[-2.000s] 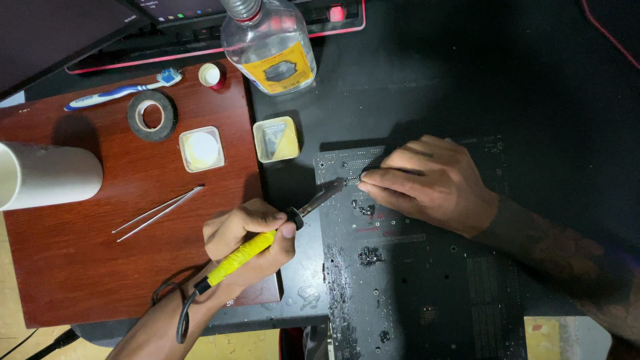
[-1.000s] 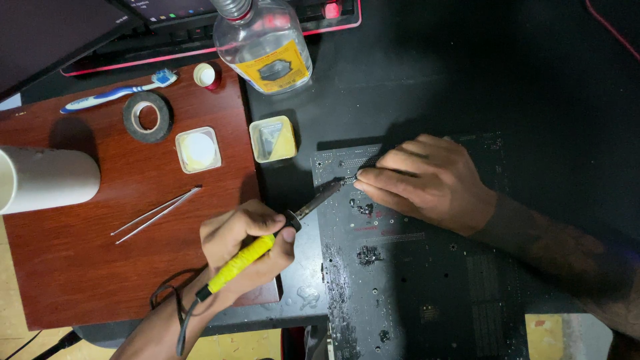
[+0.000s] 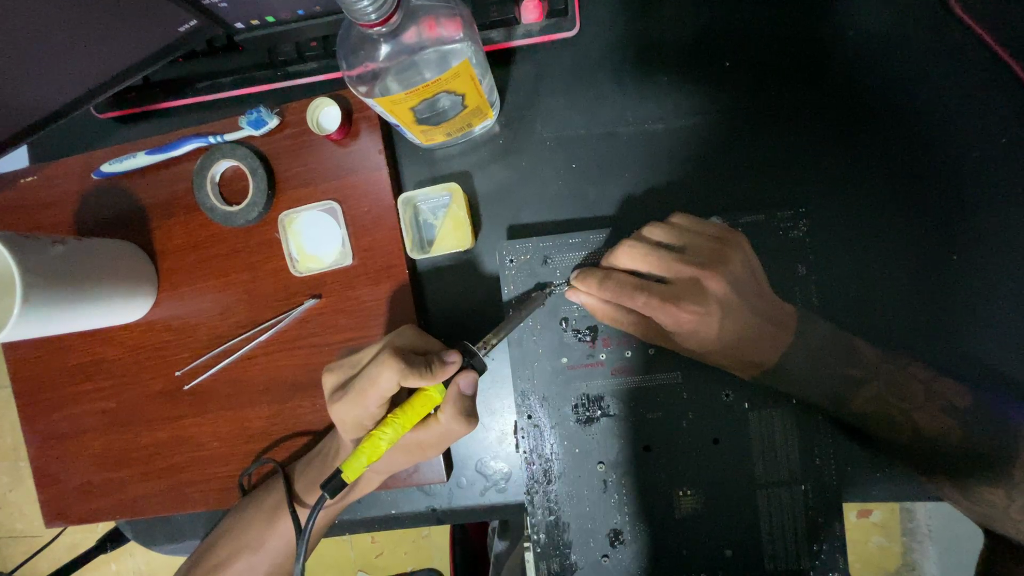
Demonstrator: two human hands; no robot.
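My left hand [image 3: 400, 392] grips a soldering iron [image 3: 400, 428] by its yellow-wrapped handle, with the metal shaft pointing up and right. Its tip meets the upper left part of a black circuit board [image 3: 680, 432], close to the fingertips of my right hand [image 3: 680, 296]. The right thumb and index finger are pinched together at that spot; a small shiny piece shows between them and the tip, too small to name. Dark glossy residue marks the board below the fingers. The right palm is hidden.
On the reddish wooden board [image 3: 112, 432] lie metal tweezers [image 3: 248, 344], black tape [image 3: 233, 185], a toothbrush [image 3: 188, 144], a bottle cap [image 3: 328, 118], a dish with white material [image 3: 315, 238] and a white cup [image 3: 80, 284]. A yellowish dish [image 3: 437, 221] and a clear bottle [image 3: 420, 72] stand nearby.
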